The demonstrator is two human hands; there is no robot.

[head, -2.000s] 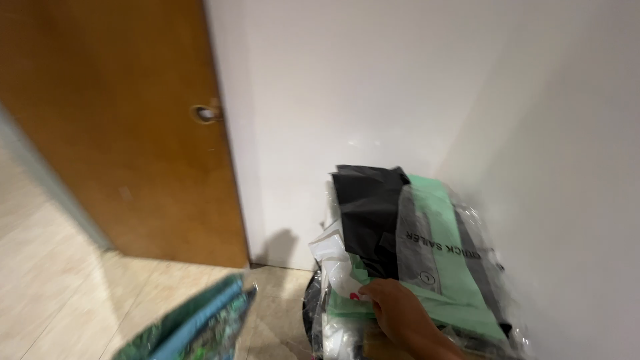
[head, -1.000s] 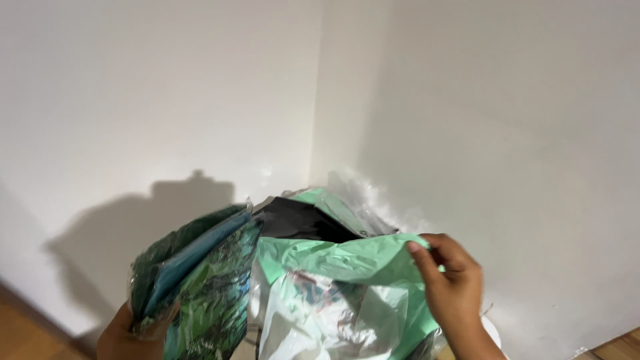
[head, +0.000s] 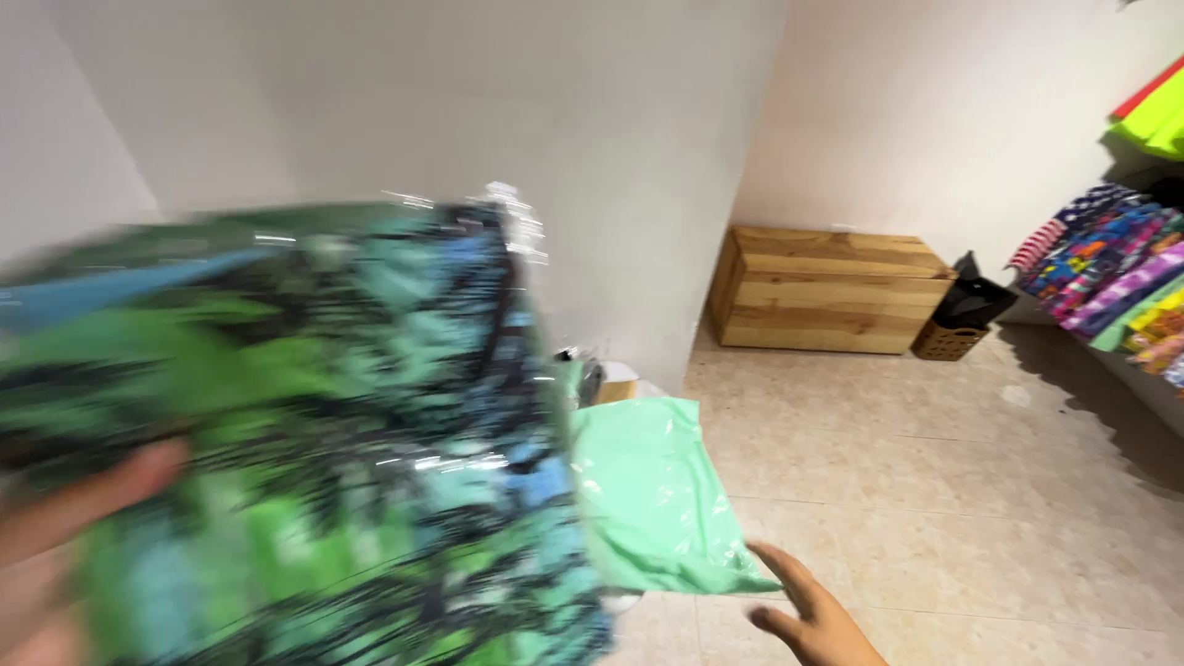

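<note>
My left hand, blurred at the left edge, holds folded garments in clear plastic, printed in green, blue and black; they fill the left half of the view. My right hand is low, right of centre, thumb and fingers apart, at the lower right corner of a mint-green plastic bag. Its fingertips are close to that corner; whether they touch it I cannot tell. The held garments hide the bag's left side and most of what lies behind it.
A wooden chest stands against the far wall, beside a brown woven-look basket with a black plastic bag in it. Colourful garments hang at the right. A wall corner juts out near the middle, above pale floor tiles.
The packaged garments in my left hand have come nearer to the camera. My right hand, which pinched the mint-green plastic's edge a second ago, is now spread. The view has swung right.
</note>
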